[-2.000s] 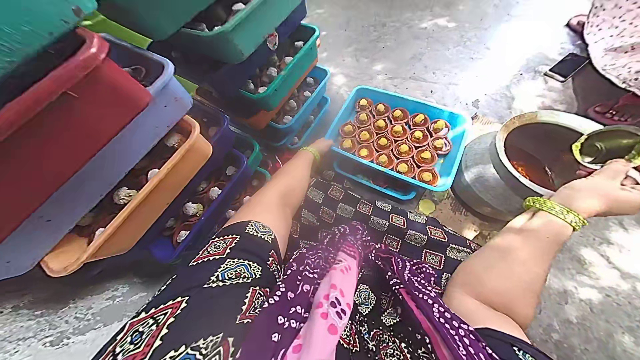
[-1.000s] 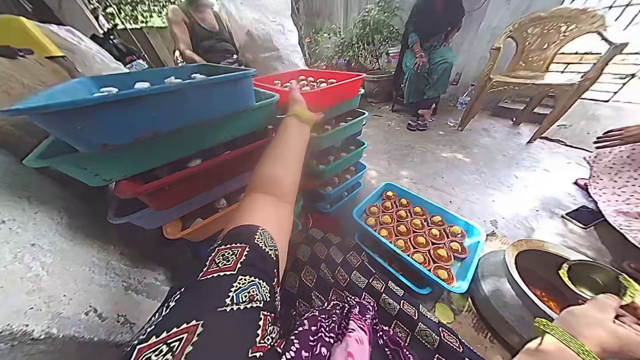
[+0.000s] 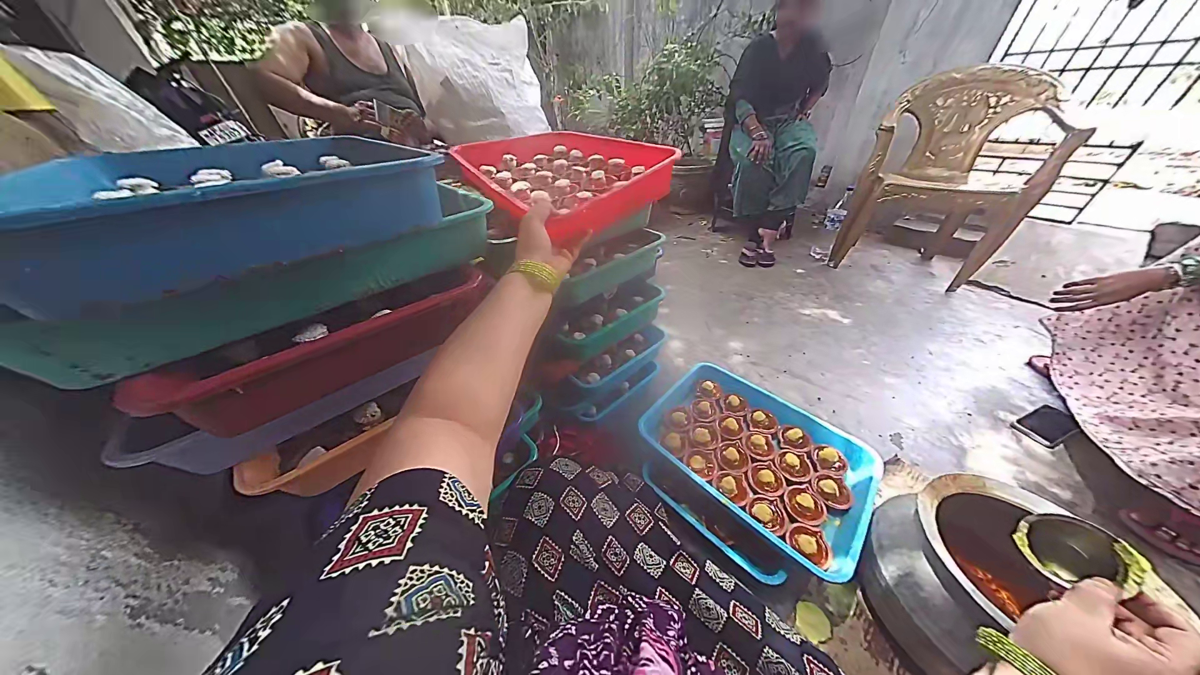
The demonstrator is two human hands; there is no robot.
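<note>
My left hand (image 3: 548, 234) grips the near rim of a red plastic tray (image 3: 609, 211) at the top of a stack; small cups with pale tops stand in the tray. My right hand (image 3: 1106, 623) holds a small metal bowl (image 3: 1072, 548) with a yellow-green coating on its edge, over a round metal pot (image 3: 905, 581) of dark reddish-brown liquid. Between my hands, a light blue tray (image 3: 867, 506) holds rows of small clay cups (image 3: 766, 480) filled with amber stuff and a yellow lump in each. It rests on another blue tray.
More stacked trays, with a blue tray (image 3: 281, 225) on top, rise at the left. A phone (image 3: 1045, 425) lies on the floor near a seated person in a pink dotted garment (image 3: 1125, 375). Two other people sit behind. A plastic chair (image 3: 956, 178) stands at the back right.
My left hand has gone from the light blue tray's corner to the red tray on the stack. The view has swung up and left. My right hand still holds the bowl by the pot.
</note>
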